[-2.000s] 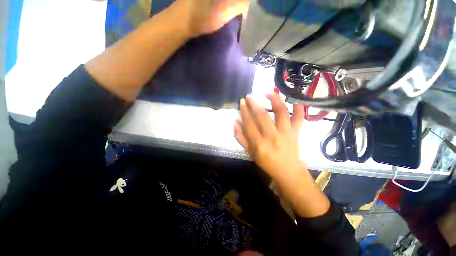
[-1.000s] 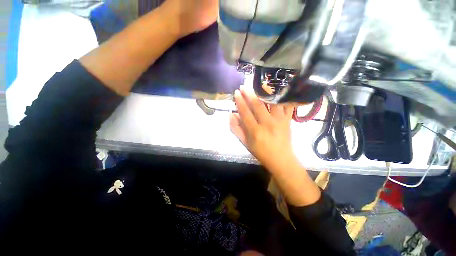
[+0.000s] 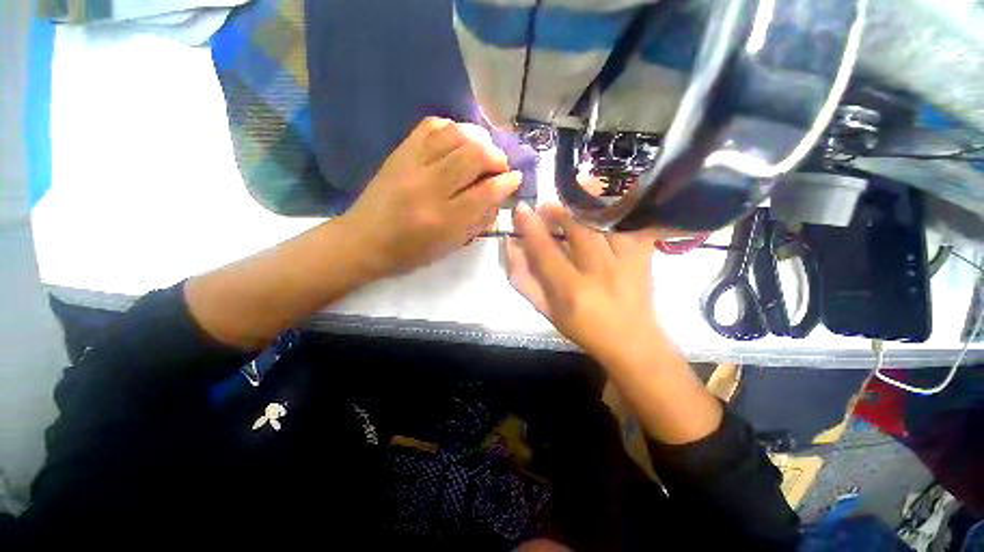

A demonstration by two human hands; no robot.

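Note:
A dark fabric panel (image 3: 378, 86) lies on the table left of the needle area, with a plaid fabric panel (image 3: 270, 119) showing along its left side. My left hand (image 3: 437, 194) has its fingers bent and pinches the dark panel's near edge beside the presser foot (image 3: 540, 137). My right hand (image 3: 588, 270) lies just right of it, fingers stretched toward the needle area, fingertips partly behind the machine's black ring. Whether it holds anything cannot be told. The sewing machine head (image 3: 604, 54) covers the top centre.
Black-handled scissors (image 3: 764, 280) and a smartphone (image 3: 876, 264) with a white cable lie right of my right hand. A red scissor loop (image 3: 682, 244) shows partly under the machine. White cloth (image 3: 146, 19) lies at the upper left. The table's grey edge (image 3: 432, 332) runs before my lap.
My left hand has come down from the panel's far side to its near edge by the needle. More of the plaid and dark fabric shows. My right hand has stayed nearly in place.

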